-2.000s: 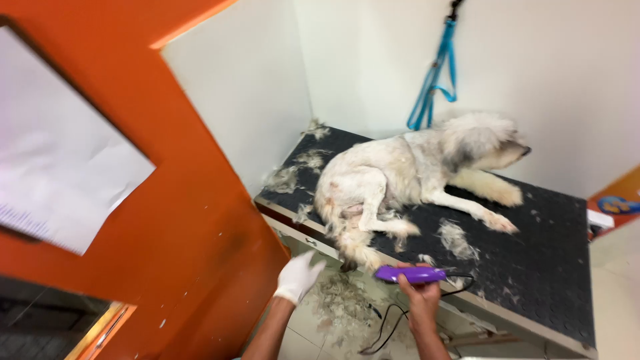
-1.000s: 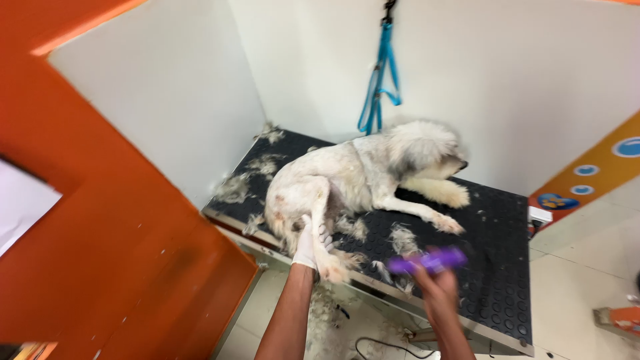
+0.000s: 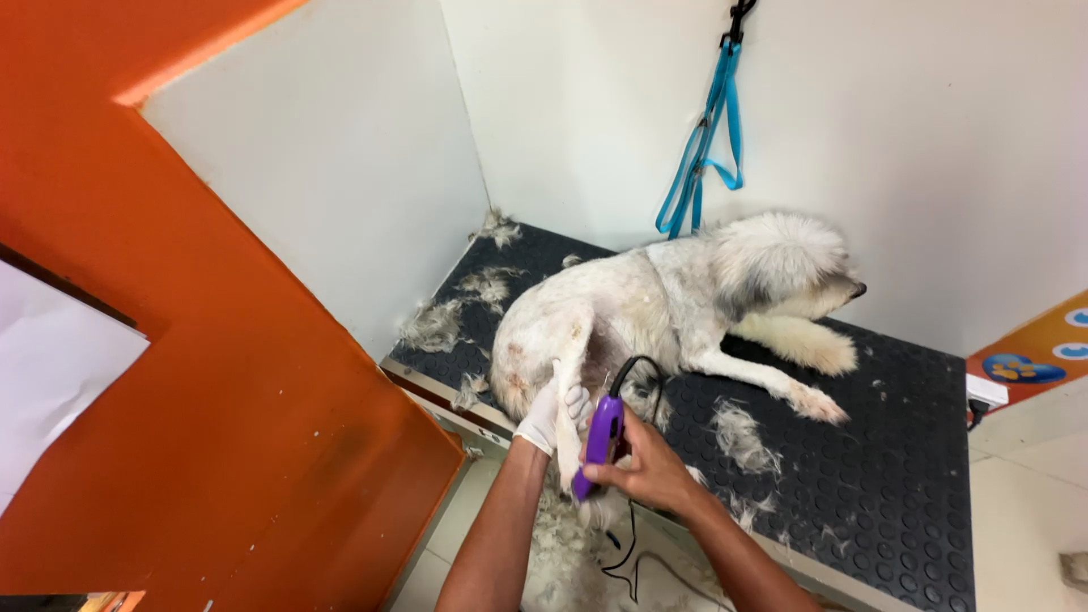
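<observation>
A partly clipped white and grey dog [image 3: 629, 297] lies on its side on a black rubber-topped grooming table [image 3: 901, 459], its head toward the right. My left hand [image 3: 548, 416], in a white glove, grips one of its hind legs near the table's front edge. Bare, my right hand [image 3: 642, 463] holds a purple corded hair clipper [image 3: 604, 438], its lower end against the fur by that leg's paw. The clipper's black cord [image 3: 654, 365] loops up from its top. Whether the blade touches skin cannot be seen.
Tufts of cut fur [image 3: 748, 438] lie on the table and more fur [image 3: 561, 544] on the tiled floor. A blue leash [image 3: 701, 153] hangs at the back wall. An orange panel [image 3: 255, 408] stands close on the left; a white plug adapter [image 3: 986, 391] is at the right.
My left hand, empty two seconds ago, took hold of the hind leg. The clipper has moved from over the table's front edge to that leg and now points downward. The view has shifted.
</observation>
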